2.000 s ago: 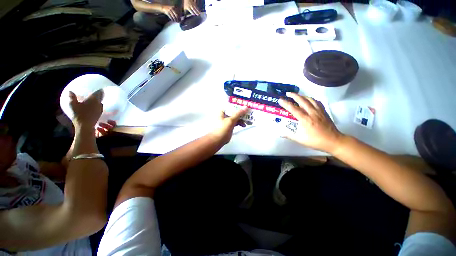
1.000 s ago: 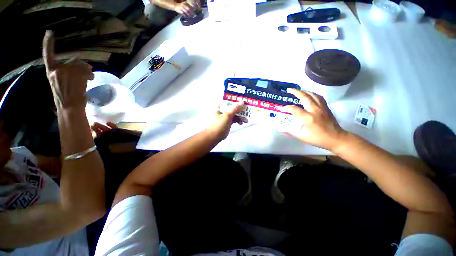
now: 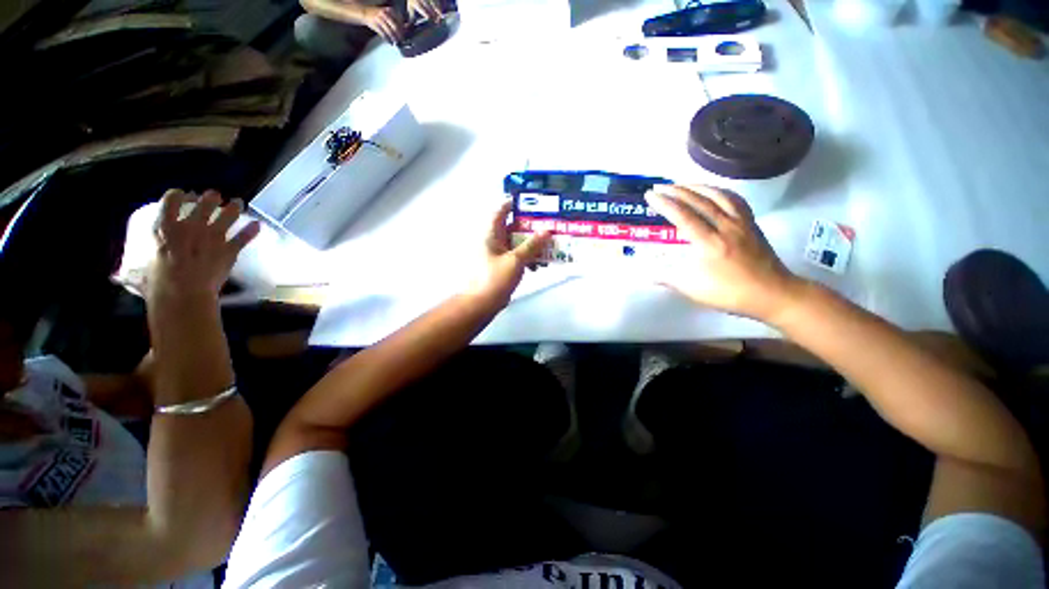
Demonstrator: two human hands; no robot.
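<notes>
A dark bar, a mirror dash cam (image 3: 596, 182), lies at the table's near part, its far edge showing. A printed strip (image 3: 598, 219) with black, red and white bands and Chinese text lies over its near side. My left hand (image 3: 506, 255) grips the left end of the strip and dash cam, thumb on the printed face. My right hand (image 3: 725, 247) lies over the right end with its fingers on the strip and covers that end.
A white drum with a brown lid (image 3: 751, 136) stands beyond my right hand. A small card (image 3: 828, 246) and a brown disc (image 3: 998, 301) are at right. A white carton (image 3: 339, 173) with a cable bundle (image 3: 343, 145) is at left, beside another person's raised hand (image 3: 193, 247).
The person at left has lowered the raised pointing hand and spread its fingers. My left fingers now wrap around the strip's left end. The view has shifted slightly.
</notes>
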